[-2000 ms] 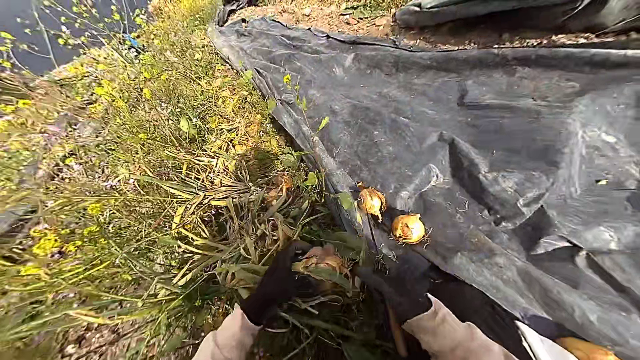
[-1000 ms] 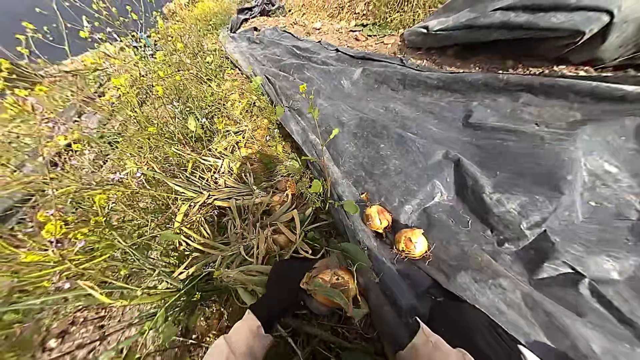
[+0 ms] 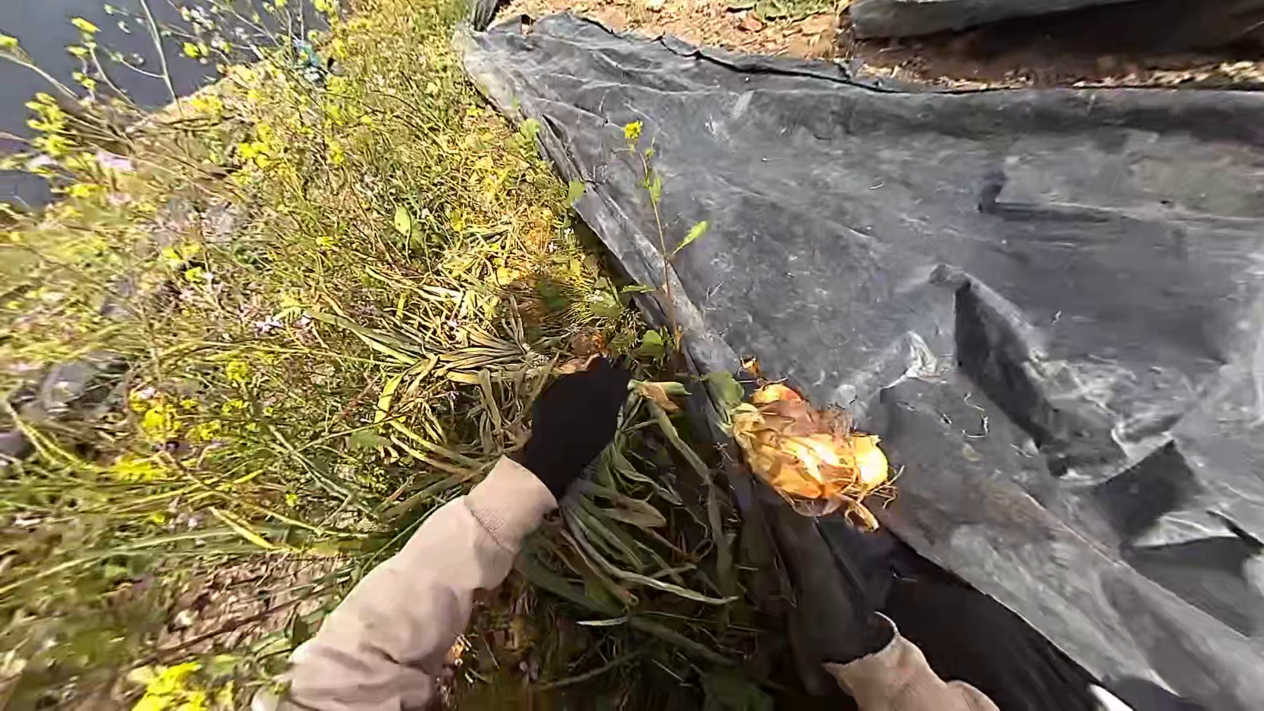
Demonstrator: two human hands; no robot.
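My left hand (image 3: 581, 423), in a black glove, reaches into the onion leaves left of the plastic edge. Its fingers are hidden at a brownish onion (image 3: 585, 352); whether they grip it, I cannot tell. Golden-brown onions (image 3: 800, 449) with papery skins and roots sit close together on the edge of the black plastic sheet (image 3: 839, 197). Just below them is my right hand (image 3: 815, 568), also gloved, partly blurred and shaded; whether it holds one of them is unclear. Long, partly dried onion leaves (image 3: 632, 533) lie between my hands.
Yellow-flowered weeds (image 3: 286, 197) grow thickly along the left. One flowering stem (image 3: 664, 237) rises at the sheet's edge. The sheet has raised folds on the right. Bare soil (image 3: 691, 22) and another dark sheet (image 3: 948, 15) are at the top.
A second ago both hands were around an onion among the leaves. They have since parted: my left hand moved up to another onion, my right hand is beside the onions on the sheet.
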